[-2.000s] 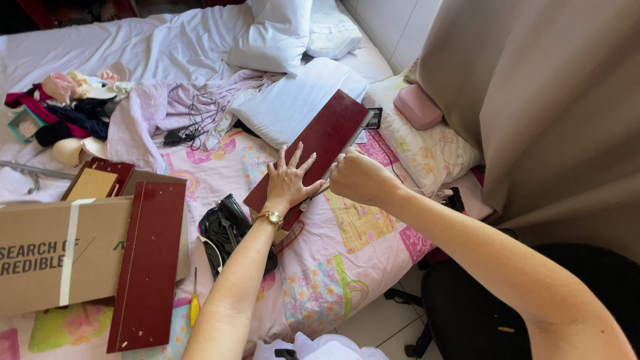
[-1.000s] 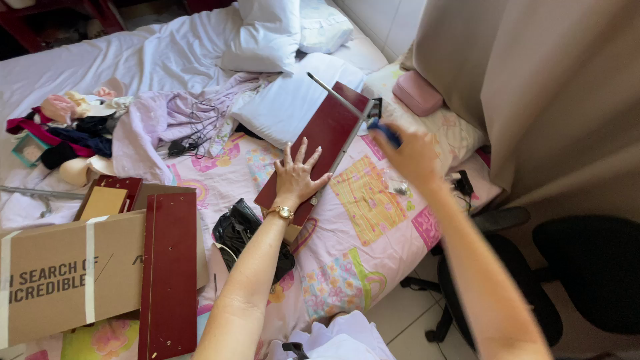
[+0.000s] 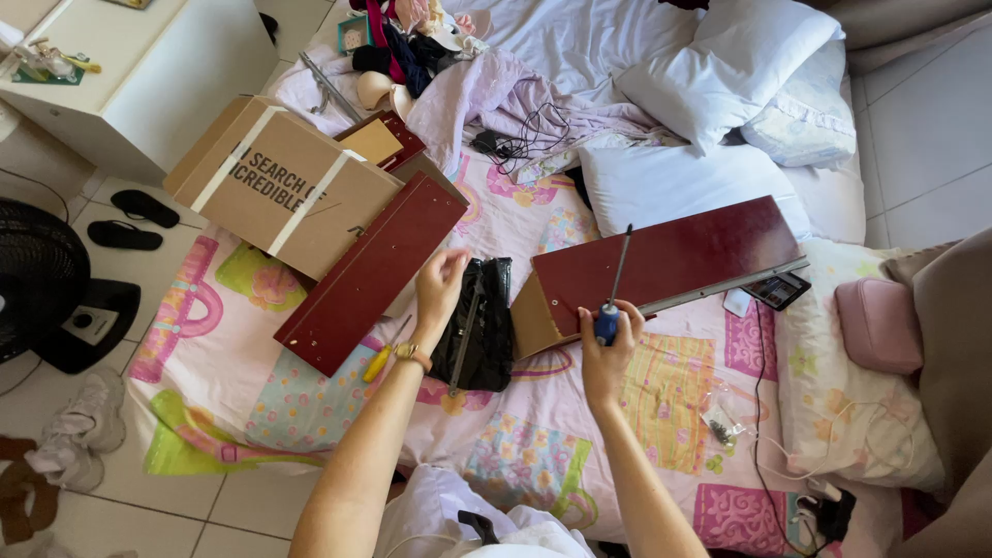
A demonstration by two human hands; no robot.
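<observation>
My right hand [image 3: 610, 349] is closed round the blue handle of a screwdriver [image 3: 607, 322], its shaft pointing up. Behind it a dark red panel [image 3: 682, 252] with a metal drawer slide [image 3: 725, 284] along its near edge lies on the bed. My left hand [image 3: 442, 287] hovers with curled fingers between a second red panel [image 3: 372, 271] and a black plastic bag [image 3: 492, 341]; whether it holds something small I cannot tell. A metal rail [image 3: 465, 341] lies on the bag. A yellow-handled screwdriver [image 3: 377, 363] rests near my left wrist.
A cardboard box [image 3: 287, 186] lies under the second panel's edge. A clear bag of small hardware [image 3: 723, 426] is at the right, near a phone [image 3: 777, 291], cables and a pink case [image 3: 878, 325]. Pillows [image 3: 690, 186] and clothes lie behind; a black fan [image 3: 39, 287] stands left.
My left hand has let go of the red panel and moved left, over by the black bag. My right hand still holds the blue screwdriver, now upright. The view has shifted widely.
</observation>
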